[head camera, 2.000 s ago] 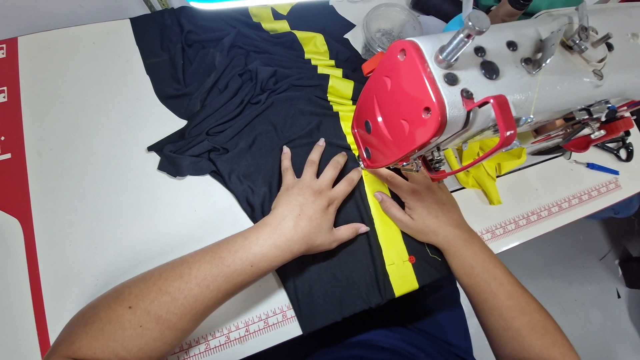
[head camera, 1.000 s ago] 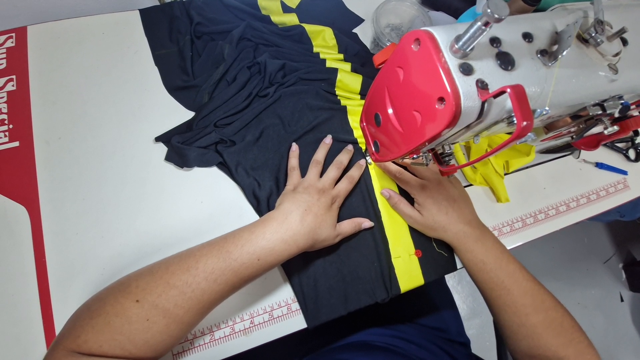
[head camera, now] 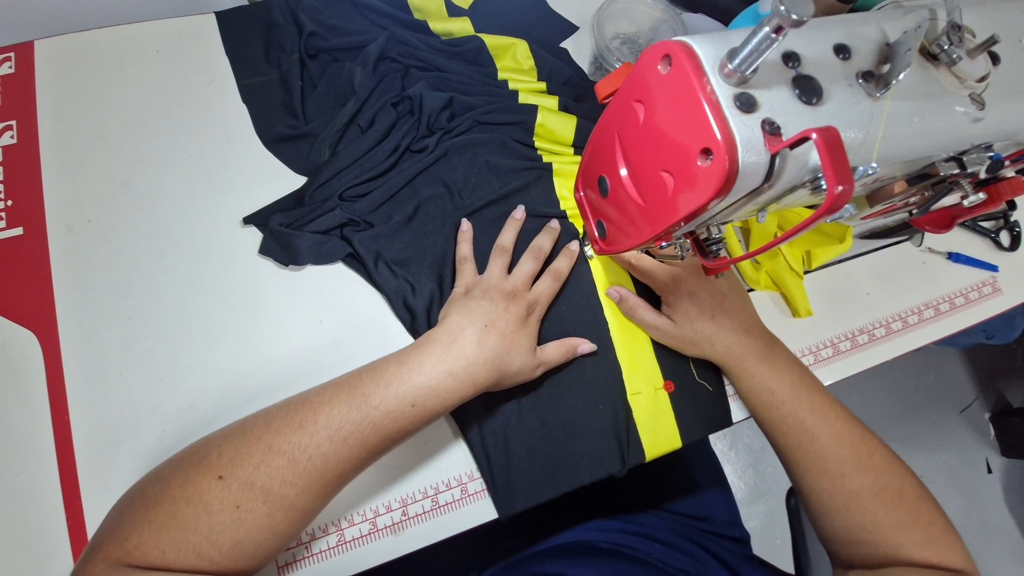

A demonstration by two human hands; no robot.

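Black fabric [head camera: 552, 432] lies across the sewing machine's table, bunched in folds toward the far left. A yellow fabric strip [head camera: 628, 336] runs along it and passes under the red-fronted head of the sewing machine [head camera: 660, 152]. A red-headed pin [head camera: 669, 386] sits in the strip near its close end. My left hand [head camera: 512, 308] lies flat on the black fabric, fingers spread, left of the strip. My right hand [head camera: 692, 308] rests at the strip's right side, thumb on the yellow; its fingertips are partly hidden under the machine head. The needle is hidden.
Yellow scrap fabric [head camera: 788, 256] lies behind the machine's red finger guard. Right of it are a blue-handled tool [head camera: 972, 261] and black-handled scissors [head camera: 1000, 232]. A clear round container [head camera: 636, 32] stands beyond the head. Printed rulers [head camera: 904, 324] line the table's near edge.
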